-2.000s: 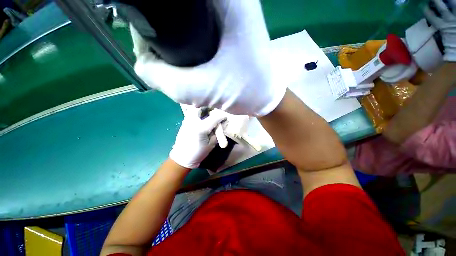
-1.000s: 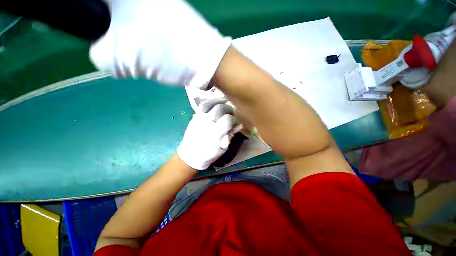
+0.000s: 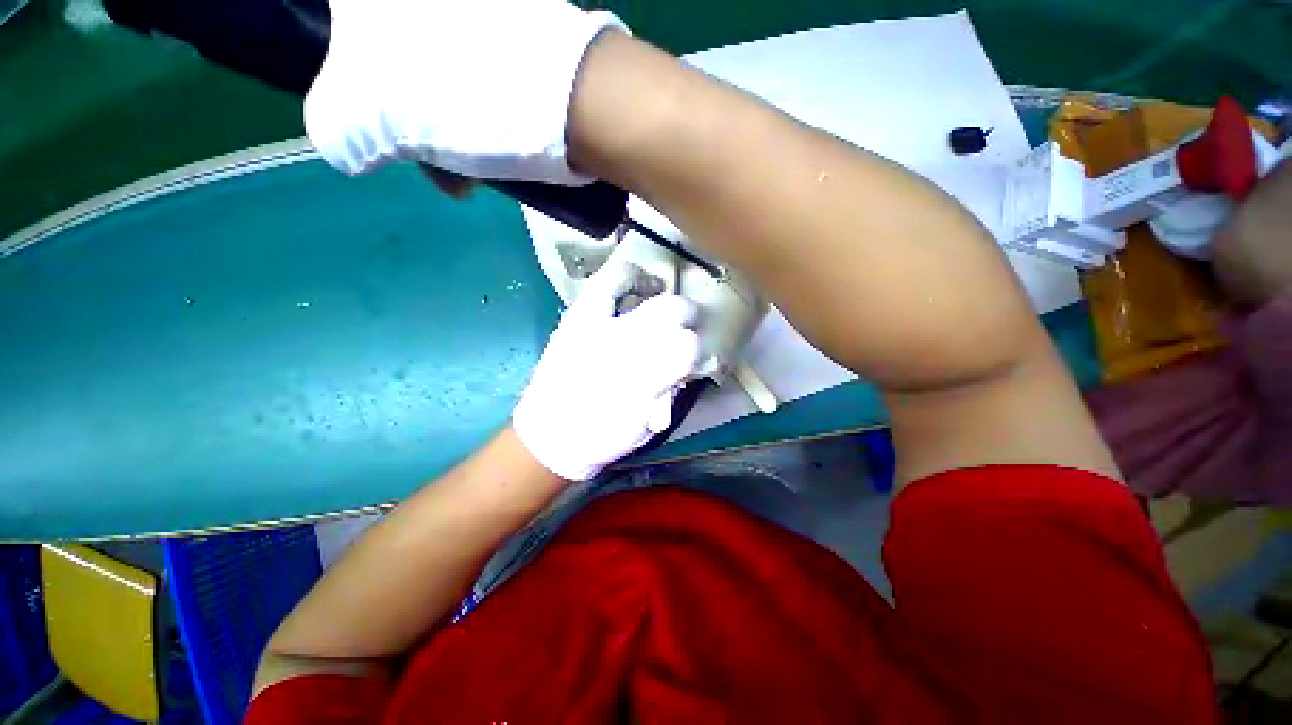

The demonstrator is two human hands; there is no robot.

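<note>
My right hand (image 3: 446, 88), in a white glove, grips a black electric screwdriver (image 3: 574, 203) held tilted. Its thin dark bit points down right and ends at a white plastic housing (image 3: 733, 315). My left hand (image 3: 609, 366), gloved in white, holds the housing on the white sheet (image 3: 907, 92). A dark part (image 3: 684, 411) shows below my left fingers, and a narrow pale piece (image 3: 755, 387) sticks out of the housing. My right forearm hides part of the housing, and the exact spot at the bit's tip is hard to see.
A small black part (image 3: 968, 139) lies on the sheet. At right, a person's arm is beside a white appliance body (image 3: 1128, 186) with a red cap (image 3: 1220, 150) over an orange-brown pad (image 3: 1151, 315). The teal bench edge (image 3: 284, 535) curves in front, with blue crates (image 3: 244, 602) below.
The screwdriver has come down from a raised position, and its bit now shows at the housing. My right forearm has moved right in view. My left hand stays on the housing.
</note>
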